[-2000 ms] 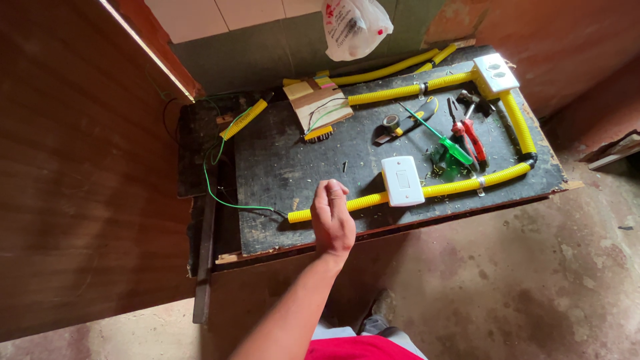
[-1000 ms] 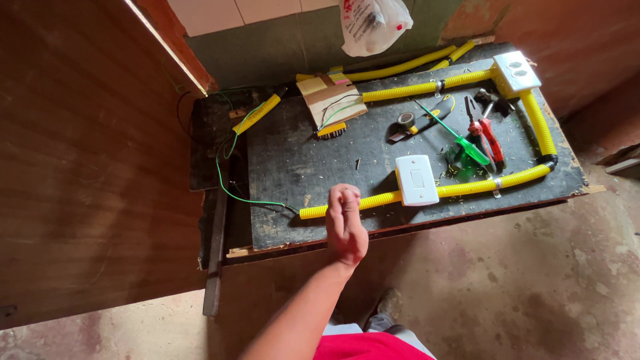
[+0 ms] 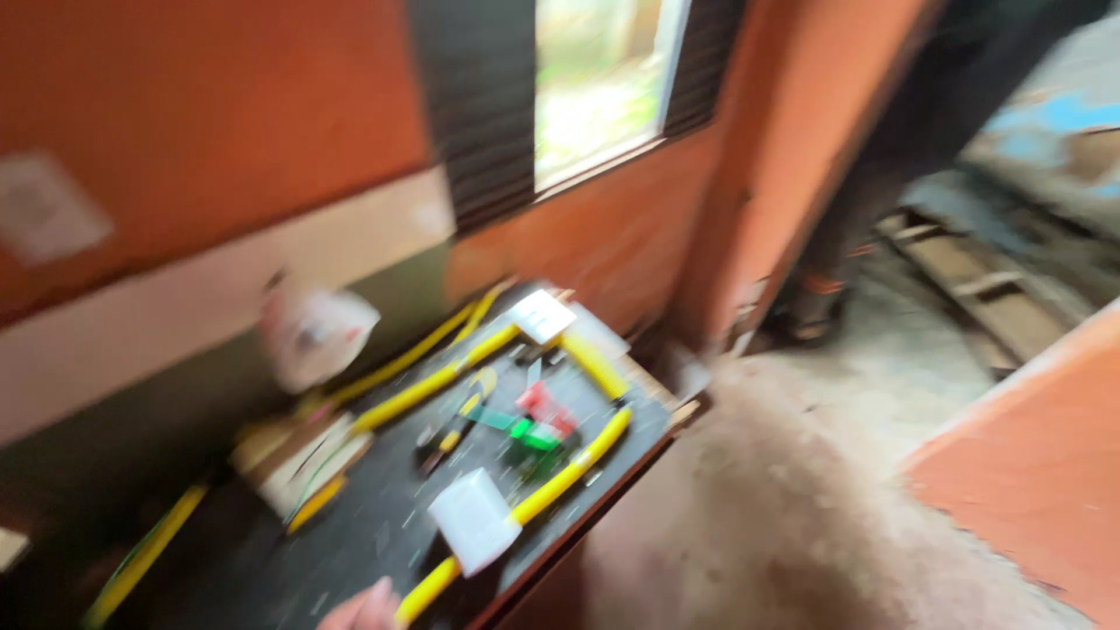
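Observation:
The picture is blurred. Only the fingers of my left hand [image 3: 363, 608] show at the bottom edge, beside yellow corrugated conduit [image 3: 429, 591]; whether they grip it is unclear. My right hand is out of view. The conduit runs into a white switch box [image 3: 475, 522] near the front edge of a black board [image 3: 367, 534], then bends round to a white outlet box [image 3: 542, 316] at the far corner. Inside this loop lie a green-handled screwdriver [image 3: 534, 435], red-handled pliers [image 3: 547, 409] and a yellow and black tool [image 3: 455, 429].
A white plastic bag [image 3: 319, 337] hangs by the wall, above a light wooden piece [image 3: 306, 459] with wires. Another yellow conduit piece [image 3: 144, 556] lies at the left. Beyond the board are a window [image 3: 599, 87], concrete floor [image 3: 744, 499] and a doorway with wooden slats [image 3: 984, 280].
The view has swung up and right, bringing the window and doorway into sight. My left hand now shows only at the bottom edge; the forearm seen earlier is out of frame.

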